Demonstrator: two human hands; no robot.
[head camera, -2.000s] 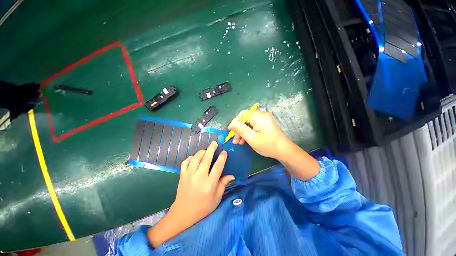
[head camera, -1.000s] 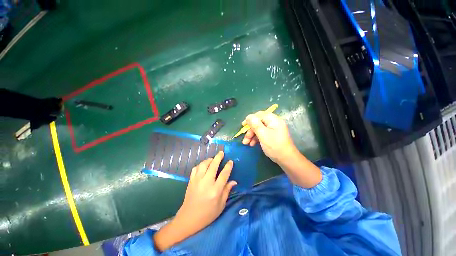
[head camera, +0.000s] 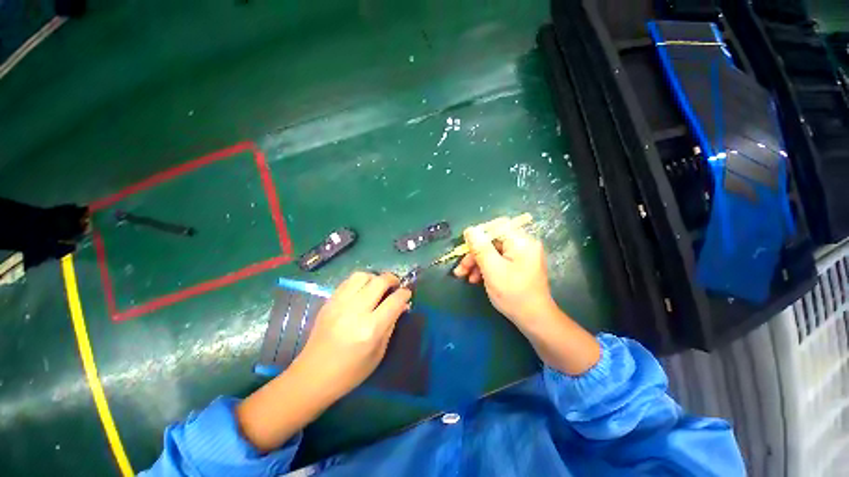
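My right hand (head camera: 507, 265) holds yellow tweezers (head camera: 503, 227), their tip pointing left toward my left fingertips. My left hand (head camera: 354, 321) is closed on a small black device module (head camera: 407, 277), mostly hidden by the fingers. The blue film sheet with dark grey strips (head camera: 291, 326) lies on the green bench under my left hand and forearm; its bare blue part (head camera: 456, 354) shows to the right. A second black module (head camera: 328, 249) and a third module (head camera: 422, 237) lie just beyond my hands.
A thin black bar (head camera: 154, 223) lies inside the red tape rectangle (head camera: 200, 276). A dark post (head camera: 42, 229) stands at the left by the yellow tape line (head camera: 86, 359). Black trays (head camera: 642, 224) at the right hold another blue sheet (head camera: 745, 242). A white tray stack (head camera: 819, 345) is beside them.
My left hand has moved off flat pressing on the film and taken hold of the module that lay at the film's upper edge. The tweezers now point at it.
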